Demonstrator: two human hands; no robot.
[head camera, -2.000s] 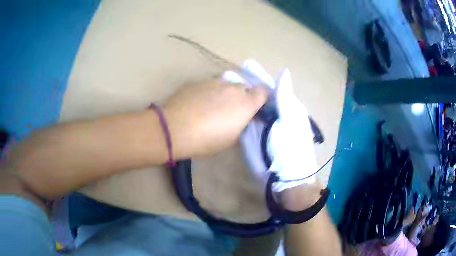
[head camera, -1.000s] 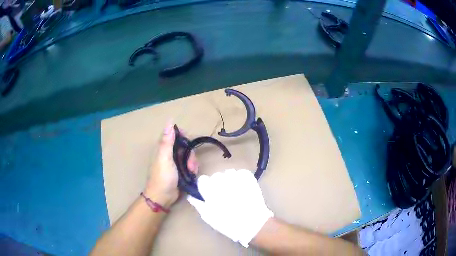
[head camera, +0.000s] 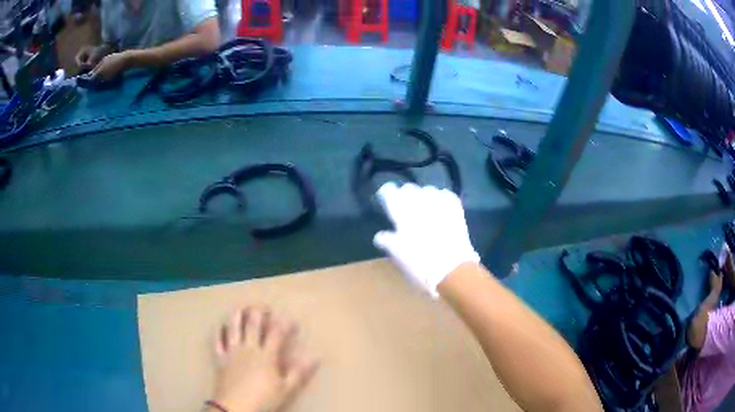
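A headband assembly with yokes (head camera: 454, 170) lies on the dark green strip ahead, slightly blurred. My right hand (head camera: 429, 233), in a white glove, reaches over its near side and hides part of it. The thumb is apart from the fingers and nothing shows between them; whether the fingertips touch the headband is unclear. My left hand (head camera: 256, 358) is bare, blurred and empty, fingers spread, over the cardboard mat (head camera: 355, 338).
Another headband with a yoke (head camera: 306, 197) lies left on the strip, and one (head camera: 509, 161) lies right, by a green post (head camera: 564, 121). A headband pile (head camera: 633, 322) is at right. A person (head camera: 157, 36) works across the line; another person's pink sleeve (head camera: 717, 346) shows at right.
The headband assembly that was in my hands over the mat is now on the strip. My right hand has moved forward with it; my left hand has let go and opened. The view has tilted up.
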